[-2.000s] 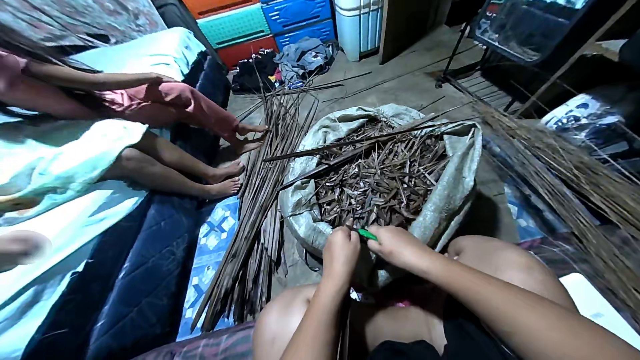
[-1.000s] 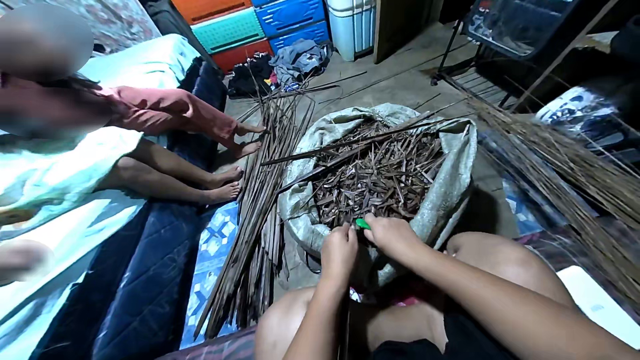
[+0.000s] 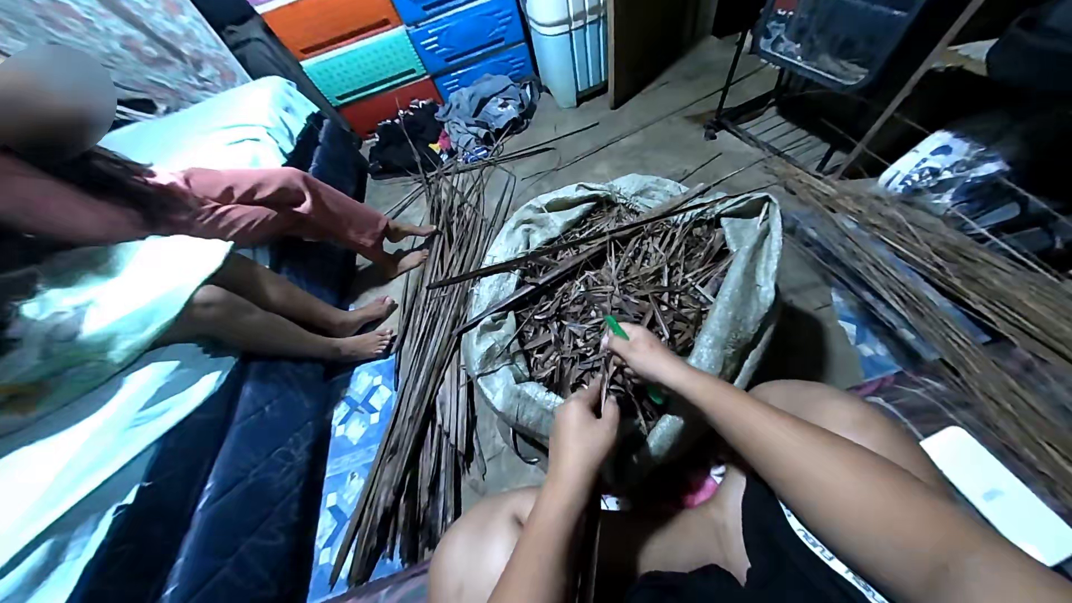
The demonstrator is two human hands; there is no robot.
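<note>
My left hand [image 3: 584, 425] grips a long dried palm frond strip [image 3: 590, 548], whose lower part runs down between my legs. Just above it, at the near side of the sack, my right hand [image 3: 643, 353] is closed on a green-handled tool [image 3: 616, 327]; its blade cannot be made out. Both hands are over the open woven sack [image 3: 512, 381], which holds brown leaf scraps [image 3: 636, 268]. A few long strips [image 3: 557, 243] lie across the sack's mouth. Left of the sack, a bundle of long dried fronds [image 3: 419, 402] rests on the floor.
Two people sit on the blue mattress [image 3: 226, 469] at left, their feet close to the frond bundle. Thin brown stalks [image 3: 938, 276] are piled at right, beside a white phone [image 3: 992, 494]. Clothes [image 3: 490, 109], colored drawers [image 3: 469, 38] and a wheeled rack [image 3: 770, 109] stand farther back.
My right hand has moved up and away from my left hand, over the leaf scraps, with the green-handled tool still in it. My left hand stays near the sack's rim.
</note>
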